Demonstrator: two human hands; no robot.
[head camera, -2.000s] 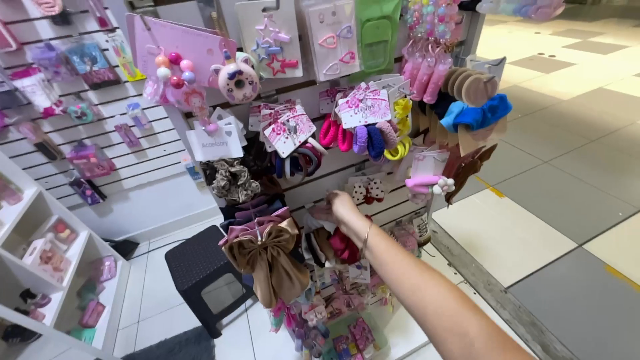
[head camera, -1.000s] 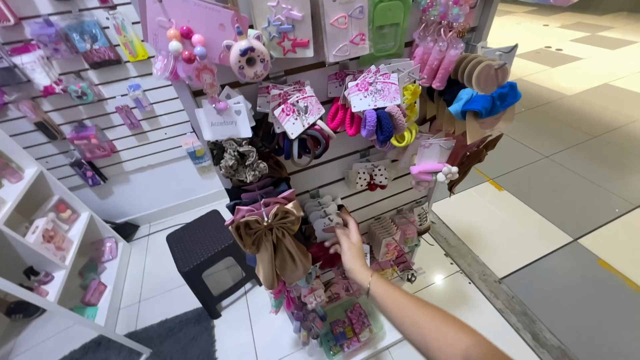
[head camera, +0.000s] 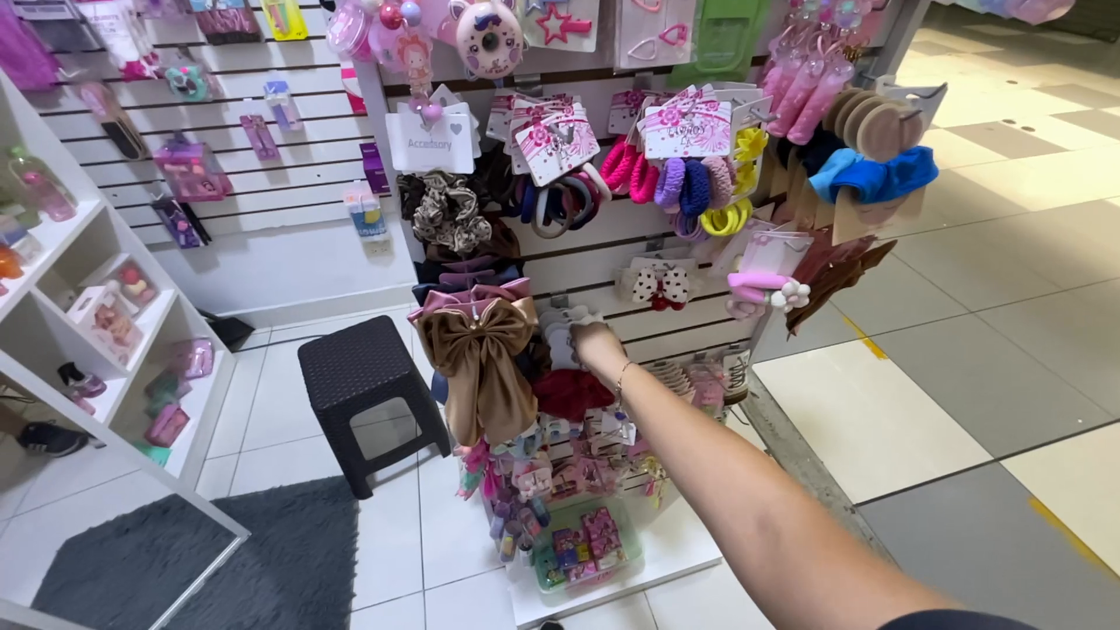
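My right hand (head camera: 600, 348) reaches into the slatwall display, at grey-white cards (head camera: 560, 336) hanging on a hook; its fingertips are hidden, so what they grip is unclear. Just below it hangs a dark red fabric bow (head camera: 573, 394). A brown satin hair bow (head camera: 481, 363) hangs to the left. To the upper right is a card with polka-dot bows (head camera: 662, 286). Higher up are dark hair ties (head camera: 560, 206), printed scrunchies (head camera: 448, 213) and pink hair ties (head camera: 630, 166) on cards. My left hand is not in view.
A black plastic stool (head camera: 367, 367) stands left of the display, near a dark grey rug (head camera: 289, 542). White shelves (head camera: 114, 411) with small goods are at the left. A clear bin (head camera: 586, 556) of small packets sits on the display's base. Blue fabric headbands (head camera: 884, 179) stick out at the right.
Two seconds ago my right hand was among the items beside the brown bow; one second ago it was at the grey-white cards, and it is still at them. The view has come somewhat closer.
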